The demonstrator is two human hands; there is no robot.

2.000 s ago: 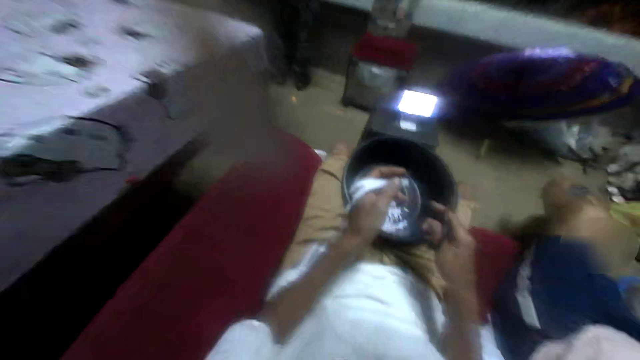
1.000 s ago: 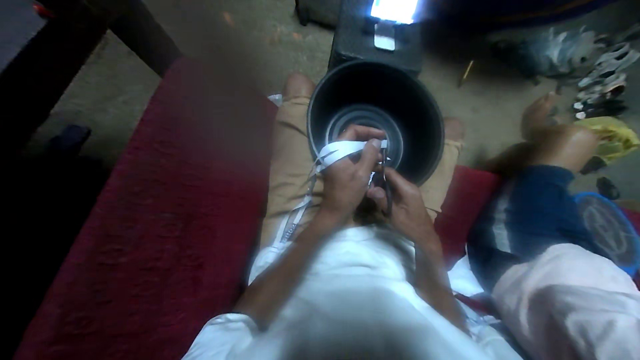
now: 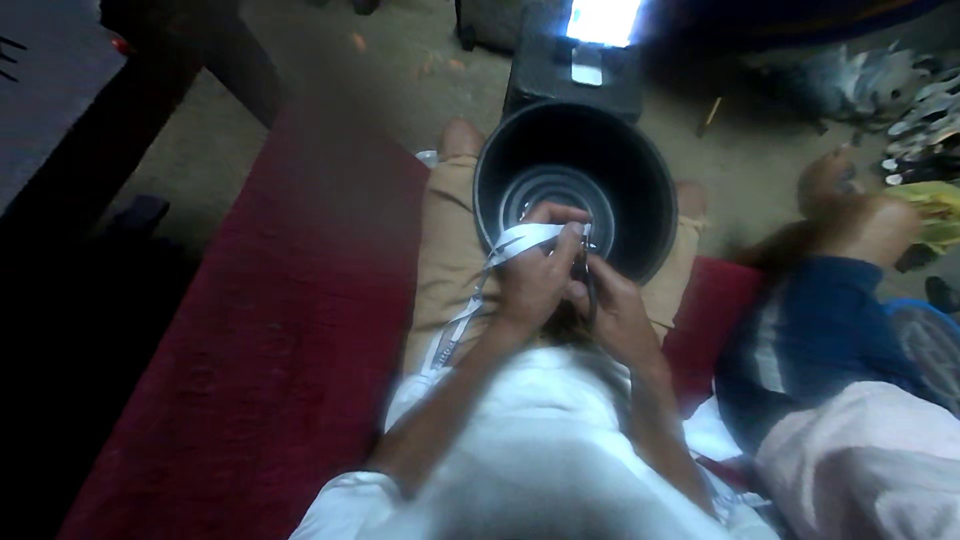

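My left hand (image 3: 536, 274) grips a white ribbon-like strip (image 3: 525, 238) between thumb and fingers; the strip's end sticks out at the fingertips, and the rest hangs over my left thigh. My right hand (image 3: 616, 300) holds a thin dark metal tool (image 3: 589, 281), apparently small scissors, whose tip touches the strip's end; its exact shape is partly hidden by my fingers. Both hands are over the near side of a black round tub (image 3: 656, 180) between my legs. Small shiny bits lie at the tub's bottom.
A lit lamp (image 3: 604, 21) on a dark box (image 3: 525, 75) stands beyond the tub. Red cloth (image 3: 285, 337) covers the seat around me. Another person in dark blue shorts (image 3: 825, 322) sits at my right. A yellow plastic bag (image 3: 934, 217) and strip bundles (image 3: 926, 120) lie on the floor at right.
Two seconds ago my hands were farther apart, the left with white material over the tub. They have come together at the strip's end. The view has tilted down.
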